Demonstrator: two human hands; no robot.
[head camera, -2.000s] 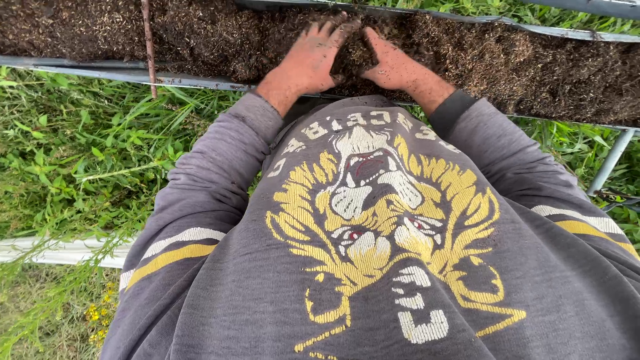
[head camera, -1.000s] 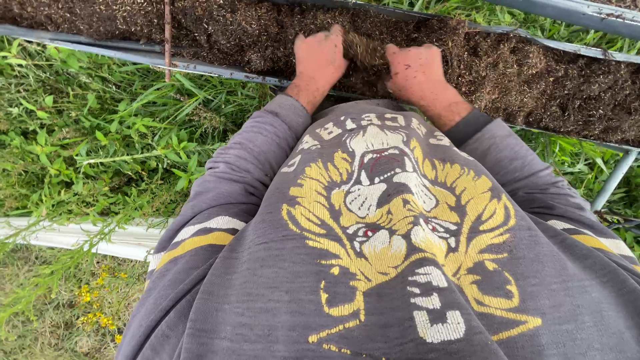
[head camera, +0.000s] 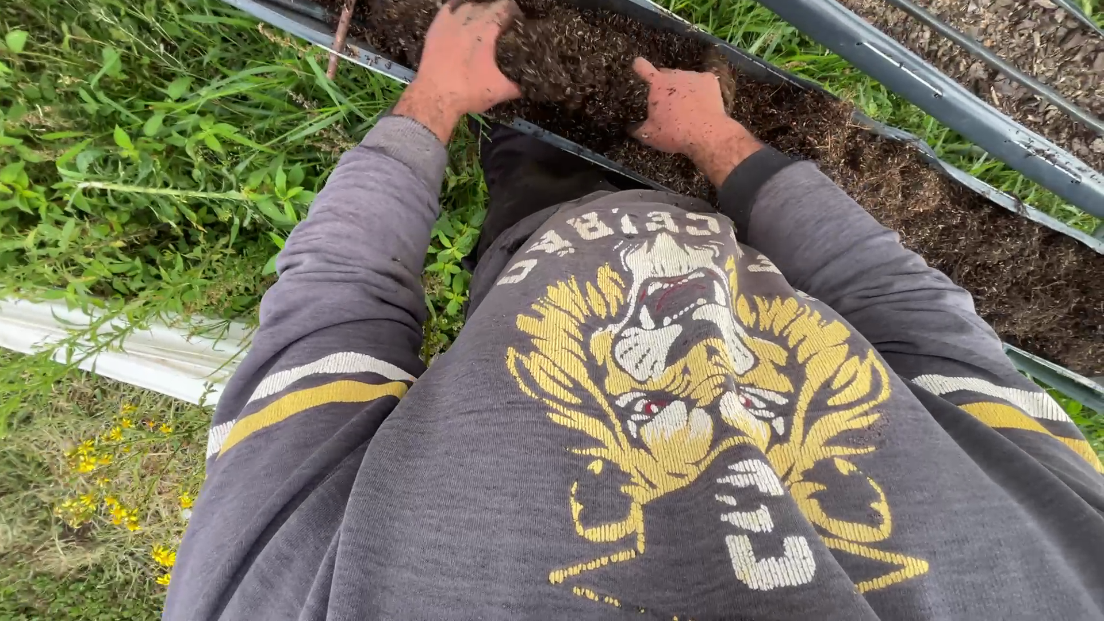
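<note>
A long raised trough is filled with dark, fibrous soil (head camera: 914, 190). At its near side, my left hand (head camera: 466, 65) is spread over the soil with the thumb out, its fingertips partly cut off by the top edge of the view. My right hand (head camera: 686, 108) rests on the soil a little to the right, index finger pointing left and the other fingers partly hidden. Between the two hands lies loose, blurred soil. Whether the right hand grips any of it does not show.
Metal rails (head camera: 940, 82) run beyond the trough at the upper right. A thin rusty rod (head camera: 341, 39) crosses the trough at the left. Green weeds (head camera: 155, 172) grow on the left, with a white ridged panel (head camera: 129, 349) and yellow flowers (head camera: 95, 457) nearer.
The left hand has gone from a curled shape to spread fingers. The clump of fibrous material between the hands one second ago no longer shows distinctly. The view has tilted.
</note>
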